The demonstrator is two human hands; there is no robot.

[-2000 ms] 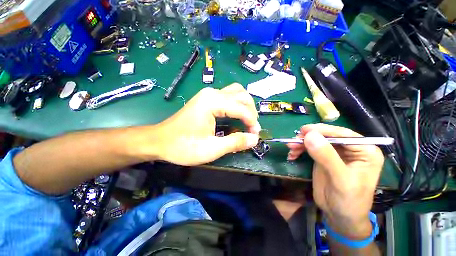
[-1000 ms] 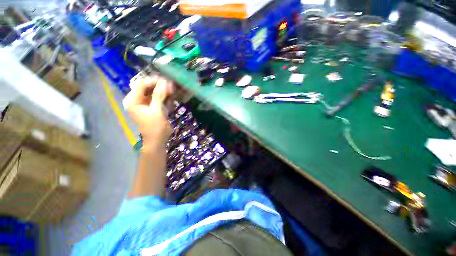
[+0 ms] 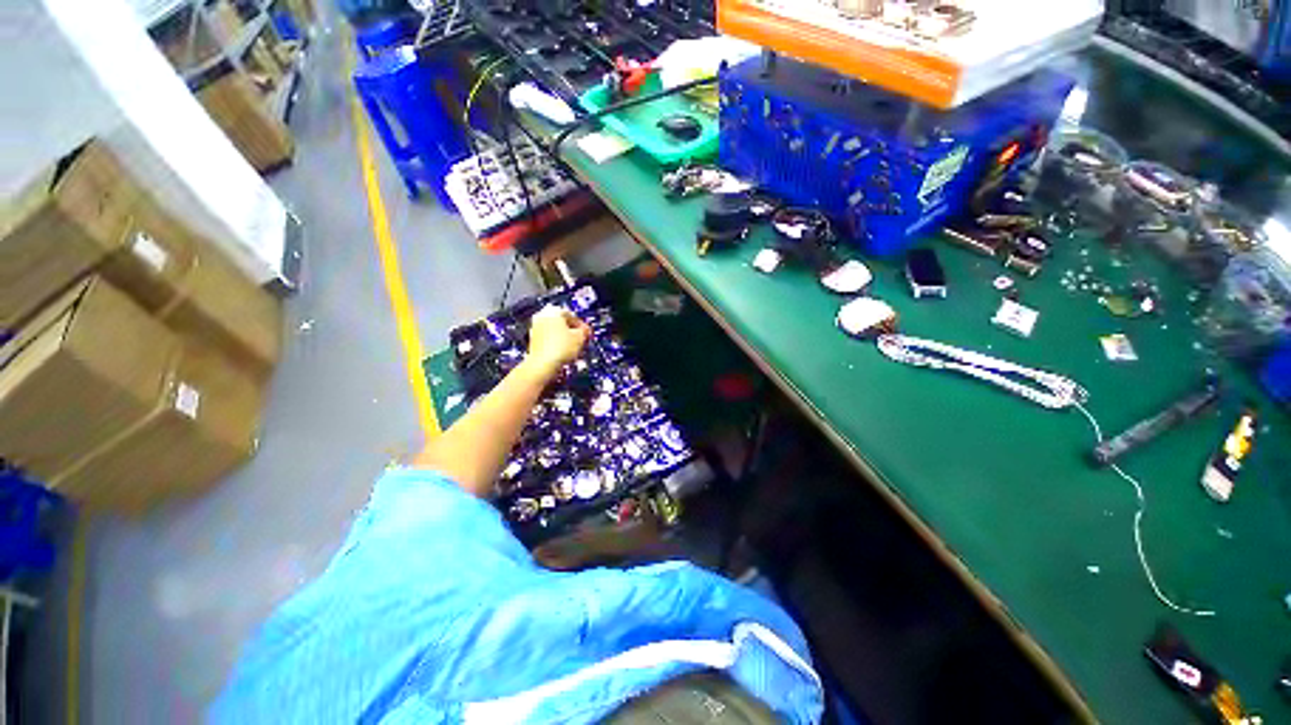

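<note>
My left hand (image 3: 557, 339) reaches down to the far part of the black parts tray (image 3: 680, 451), low beside the bench. The tray is crowded with small shiny units. The fingers are bent over the units; whether they hold one is too small to tell. My right hand is out of the picture. A device module (image 3: 1184, 669) with an amber flex lies on the green bench at the lower right, partly cut off by the picture's edge.
The green bench (image 3: 906, 439) runs along the right, holding a blue power unit (image 3: 850, 156), coiled white cable (image 3: 977, 367), marker pen (image 3: 1154, 425) and a flex piece (image 3: 1229, 456). Cardboard boxes (image 3: 128, 411) and blue stools (image 3: 404, 106) stand on the floor left.
The view has swung left from the bench front. My left hand has left the bench and is now down at the tray. My right hand and the tweezers have gone out of view.
</note>
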